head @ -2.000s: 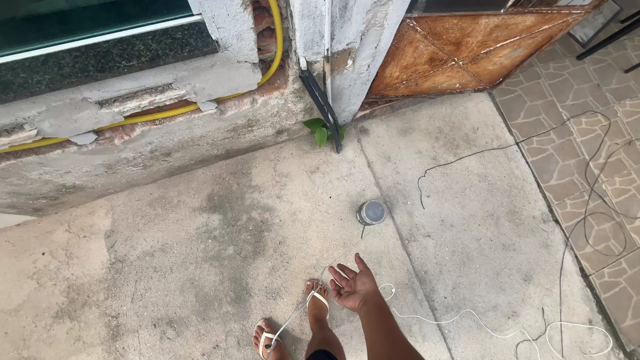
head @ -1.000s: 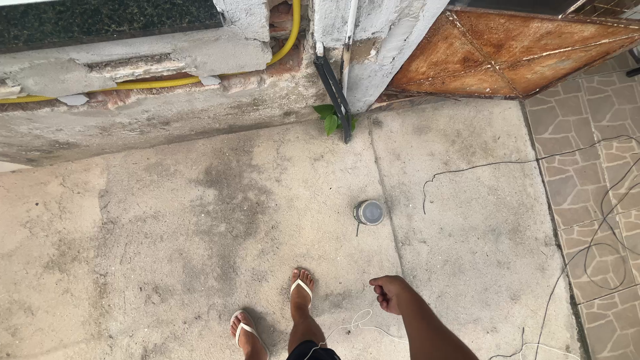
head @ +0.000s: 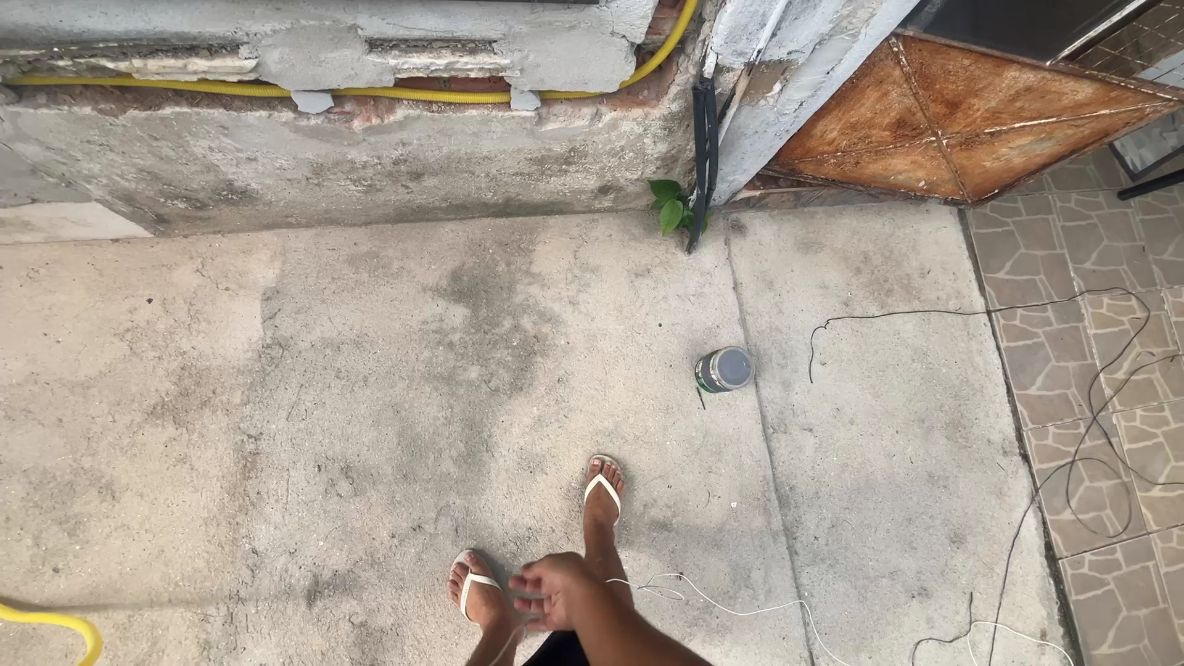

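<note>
My right hand is low in the middle of the view, its fingers loosely curled, in front of my lower legs and beside my left foot in a white flip-flop. A thin white wire runs over the concrete from the right towards this hand, and a white strand shows just below the fingers. Whether the fingers grip it cannot be told. My left hand is out of view. Farther forward, a round container with a grey lid stands on the concrete, with a short dark piece beside it.
Black wire loops over the concrete and the patterned tiles at right. Black conduits come down the wall corner by a green plant. Yellow corrugated conduit lies in the broken wall. A rusty metal panel stands upper right.
My right hand has moved left and down, towards my feet. Its fingers were spread at first, then closed, and are now loosely curled. A yellow conduit end has come into view at lower left.
</note>
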